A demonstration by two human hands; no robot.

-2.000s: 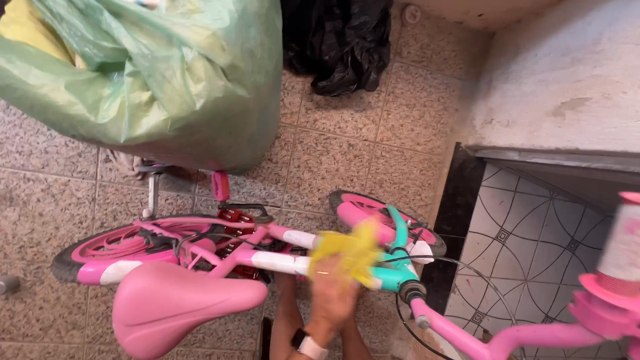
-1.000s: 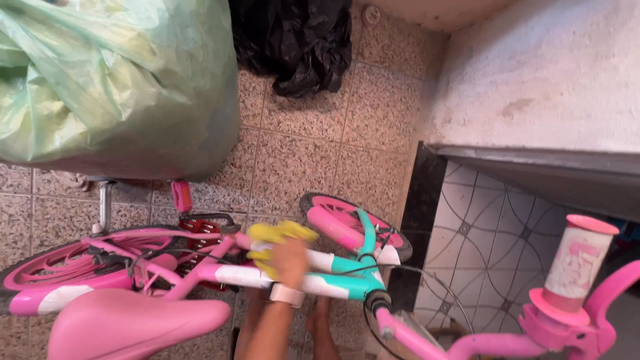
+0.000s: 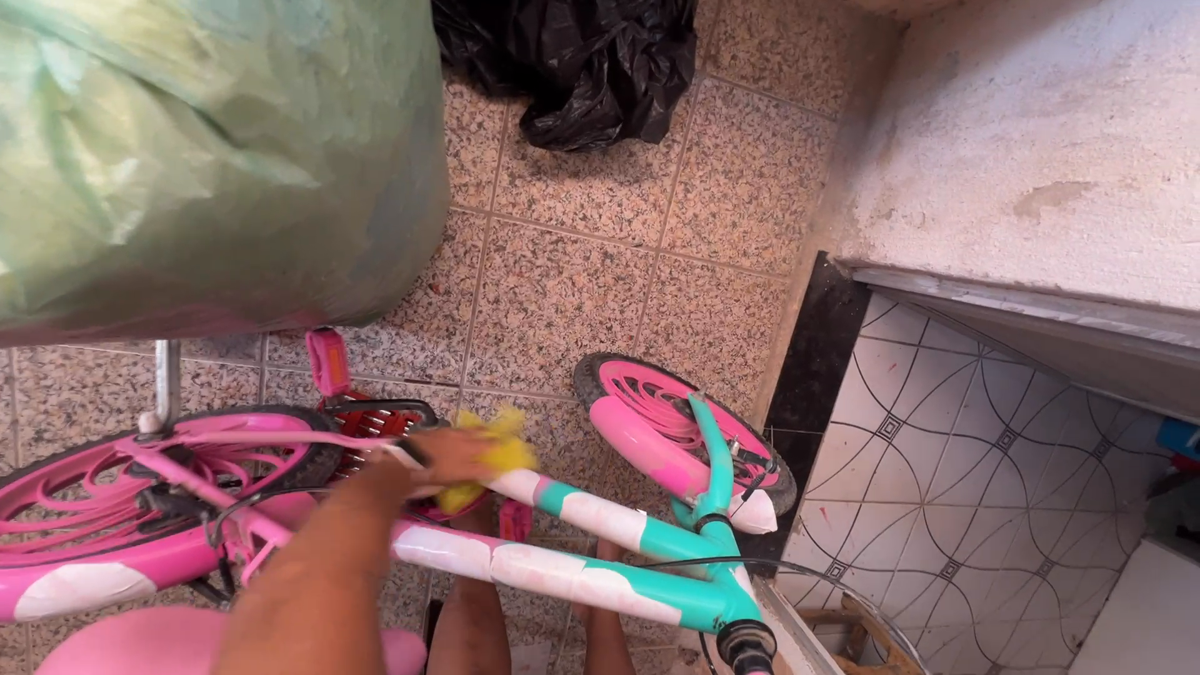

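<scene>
My left hand (image 3: 455, 459), with a band at the wrist, presses a crumpled yellow cloth (image 3: 511, 452) against the rear part of the upper frame tube of a child's bicycle. The hand is blurred. White patches cover parts of the pink and turquoise bicycle frame (image 3: 689, 600). To the left are the pink rear wheel (image 3: 56, 478) and, below it, the pink saddle (image 3: 122, 642), partly behind my forearm. The front wheel (image 3: 656, 412) and turquoise fork (image 3: 717, 450) lie to the right of the hand. My right hand is out of view.
A large green plastic bag (image 3: 216, 169) bulges beyond the rear wheel. A black plastic bag (image 3: 609, 84) sits on the speckled tile floor (image 3: 572, 291). At right are a rough white wall (image 3: 1041, 141) and patterned white tiles (image 3: 900, 487). My legs show below the frame.
My left hand and the yellow cloth have moved left along the frame tube, away from the turquoise head end. The view has shifted, and the handlebar grip is out of sight.
</scene>
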